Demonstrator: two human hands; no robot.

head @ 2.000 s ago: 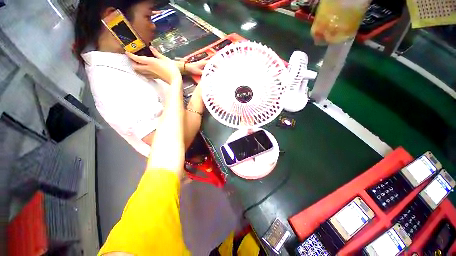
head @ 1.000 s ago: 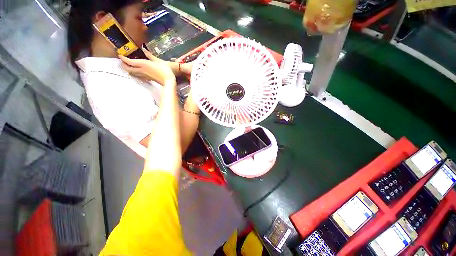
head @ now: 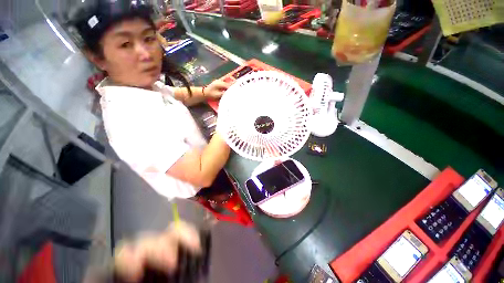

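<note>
My left hand (head: 160, 255) is at the lower left, strongly blurred, with its fingers bent around a dark, smeared shape and a thin yellow-green edge that fit the flip phone. The phone's screen and keys cannot be made out. My right hand is out of the picture. At the lower right, several open flip phones with lit screens (head: 402, 255) lie in the pockets of a red phone tray (head: 381, 229).
A large white-pink fan (head: 265, 105) stands on the bench with a smartphone (head: 275, 181) on its base. A small white fan (head: 324, 108) is behind it. A person in white (head: 146, 132) sits at the left, facing me. A black cable (head: 306, 235) lies beside the base.
My left hand has come down and back from beside the seated person's head to the lower left, taking the flip phone from there. The person has turned their head towards me.
</note>
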